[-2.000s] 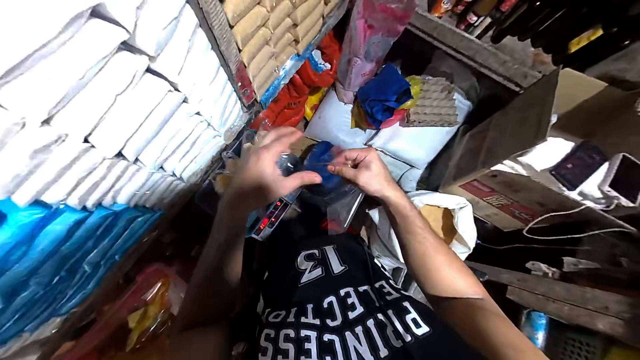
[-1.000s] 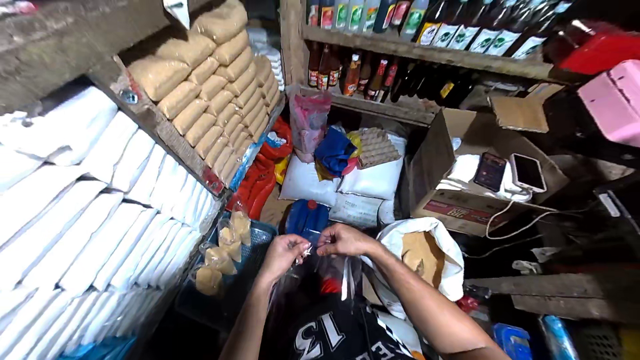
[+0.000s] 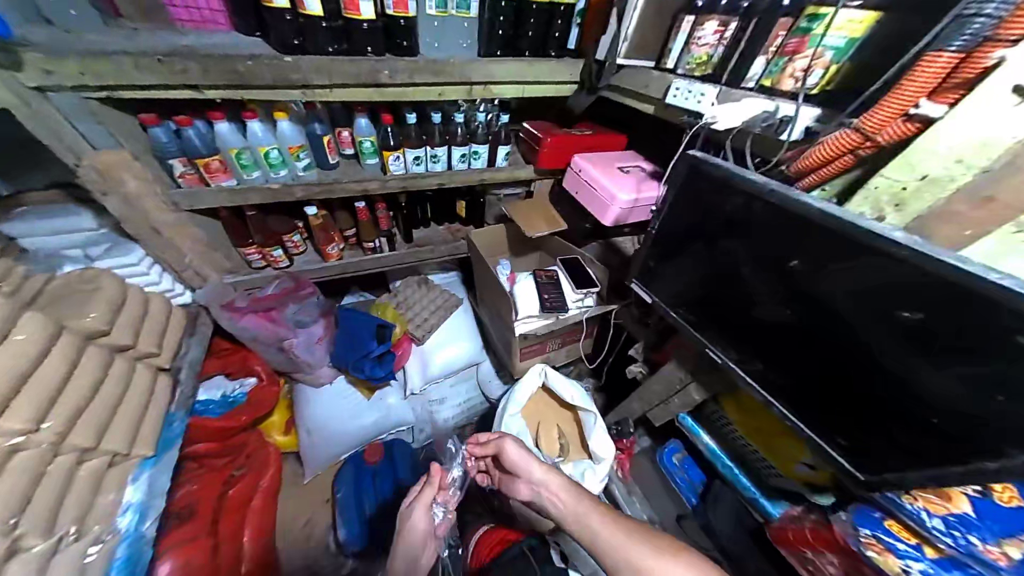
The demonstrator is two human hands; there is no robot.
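Observation:
My left hand [image 3: 424,508], low in the middle of the head view, grips crumpled clear plastic [image 3: 454,480], which looks like thin bags. My right hand [image 3: 506,468] pinches the upper part of the same plastic, with the fingertips of both hands close together. Just beyond my right hand stands an open white sack [image 3: 596,448] of light brown granular stuff [image 3: 552,416]. A blue plastic container [image 3: 370,488] with a red cap is left of my left hand.
Packed brown bags [image 3: 72,376] are stacked at left, beside red plastic bags [image 3: 220,480]. White sacks [image 3: 352,416] lie ahead, near a cardboard box [image 3: 512,320] holding two phones. Bottles line wooden shelves [image 3: 336,188]. A large black flat screen [image 3: 816,320] stands at right.
The view has swung up and to the right, bringing the flat screen into sight. Both hands stay close together; the clear plastic now shows bunched between them.

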